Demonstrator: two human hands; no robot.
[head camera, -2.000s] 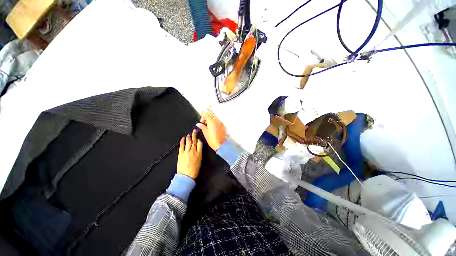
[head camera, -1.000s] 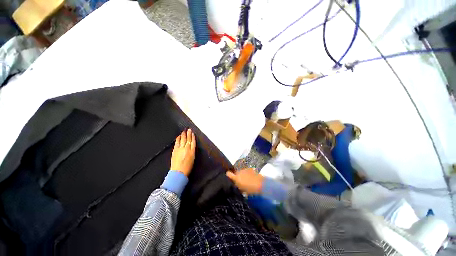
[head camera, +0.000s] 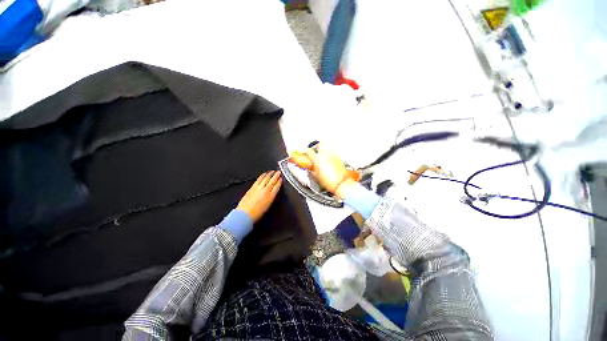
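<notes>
A large black garment (head camera: 166, 166) lies spread on the white table cover, its edge folded over at the top. A seam (head camera: 180, 201) runs across it towards my left hand. My left hand (head camera: 261, 194) lies flat on the cloth near its right edge, fingers a little apart, holding nothing. My right hand (head camera: 327, 172) is closed around the orange handle of the steam iron (head camera: 307, 185). The iron's tip points left and is at the garment's right edge, close to my left fingertips. I cannot tell whether its plate touches the cloth.
The white table cover (head camera: 226, 40) extends behind the garment. A dark hose (head camera: 426, 138) runs right from the iron, and a blue-black cable loop (head camera: 509, 214) hangs at the right. A white round object (head camera: 343, 283) stands below the table's right edge. A blue-grey padded arm (head camera: 337, 41) is at the back.
My right hand has left the garment's edge and taken hold of the iron, which has come to the garment's right edge. My left hand stays on the cloth. The view has turned right.
</notes>
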